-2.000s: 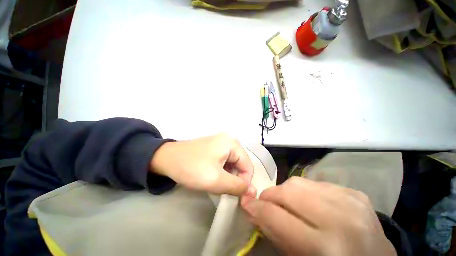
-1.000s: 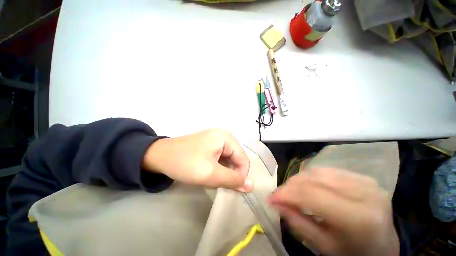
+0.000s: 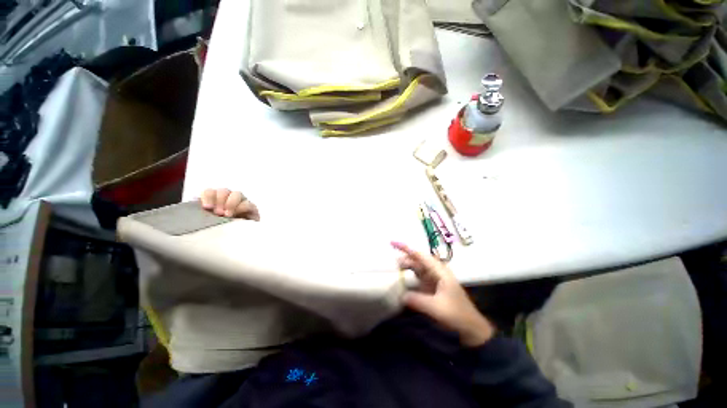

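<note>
A beige-grey bag body (image 3: 263,279) with a yellow edge at its lower left lies over my lap and the table's near edge. My left hand (image 3: 229,203) grips its far left edge, with the fingers over the top and the rest hidden behind it. My right hand (image 3: 434,291) is at the bag's right end, with the thumb by the corner and the index finger extended. Whether it grips the corner is unclear. Thread snips with pink handles (image 3: 441,226) and a green-handled awl (image 3: 429,231) lie on the table beyond my right hand.
A wooden-handled brush (image 3: 448,203), a pale yellow block (image 3: 430,153) and a red-wrapped bottle (image 3: 473,131) stand or lie on the white table (image 3: 558,191). More bag pieces (image 3: 343,48) lie at the far side and far right (image 3: 550,56). An open cardboard box (image 3: 147,119) is at left. Another beige piece (image 3: 622,335) is at lower right.
The view has shifted, showing more of the far table and the box. My hands have moved apart, the left to the bag's far left edge. The bag now stretches between them.
</note>
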